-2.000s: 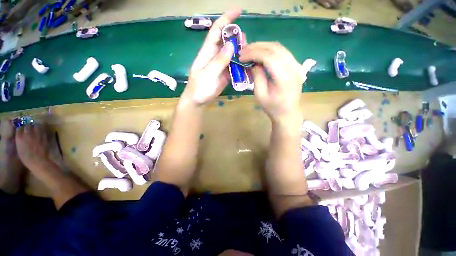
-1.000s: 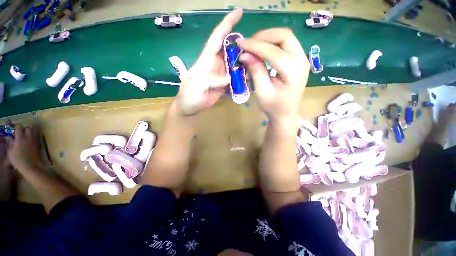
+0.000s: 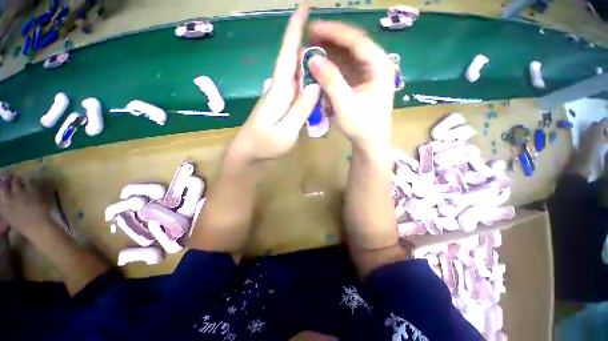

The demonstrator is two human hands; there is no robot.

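A pinkish-white part-assembled unit with blue inside is held upright between my hands over the near edge of the green belt. My left hand grips its side, thumb across the lower middle. My right hand has its thumb on the upper part of the unit, fingers curled above and slightly blurred. The fingers and thumbs hide most of the blue battery cell and any wires. Only the shell's rounded top rim and its lower end show.
The green conveyor belt carries spaced shells and units. Empty shell heaps lie on the bench at left and right. An open carton holds more shells. Blue cells lie far right. Other people's hands show at both edges.
Items on the belt have shifted left. My right hand's fingers have moved up and over the unit's top, and my left thumb now lies across it, covering more of the blue cell.
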